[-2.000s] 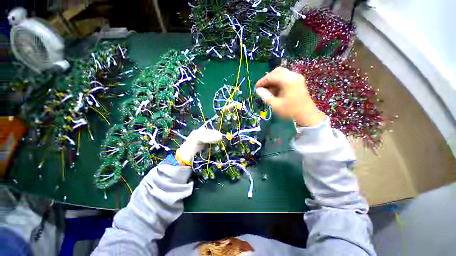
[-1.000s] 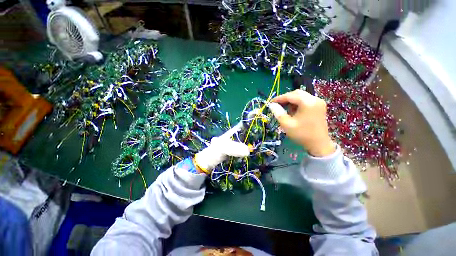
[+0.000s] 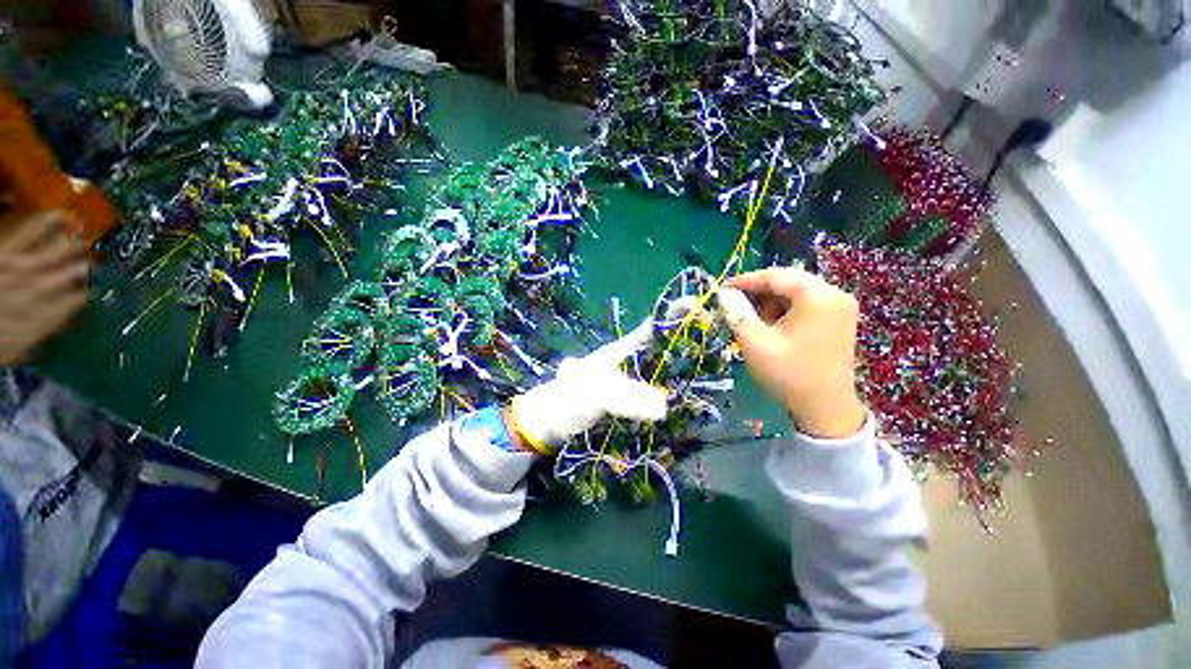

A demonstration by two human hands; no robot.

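My left hand (image 3: 594, 392), in a white knit glove with a yellow cuff, reaches over a cluster of ring units (image 3: 620, 457), its index finger at the nearest ring unit (image 3: 686, 290). My right hand (image 3: 797, 333), mostly bare, pinches with thumb and index finger at the right edge of that same ring unit, beside the yellow wires (image 3: 747, 235). The fingertips hide what is pinched; it looks like a wire or lead of the unit. The yellow wires run up and away from the unit. A white lead (image 3: 673, 510) hangs toward the front.
Overlapping rows of green ring units (image 3: 418, 294) lie left of my hands, with more (image 3: 248, 196) farther left. A wired pile (image 3: 731, 92) stands behind. Red parts (image 3: 934, 353) lie at right on the tan board (image 3: 1045, 549). At left are a fan (image 3: 203, 46) and another person's hand (image 3: 39, 288).
The view has shifted. My right hand has come down from above to the ring unit and pinches there. My left hand stays at the unit. Another person's hand has appeared at left.
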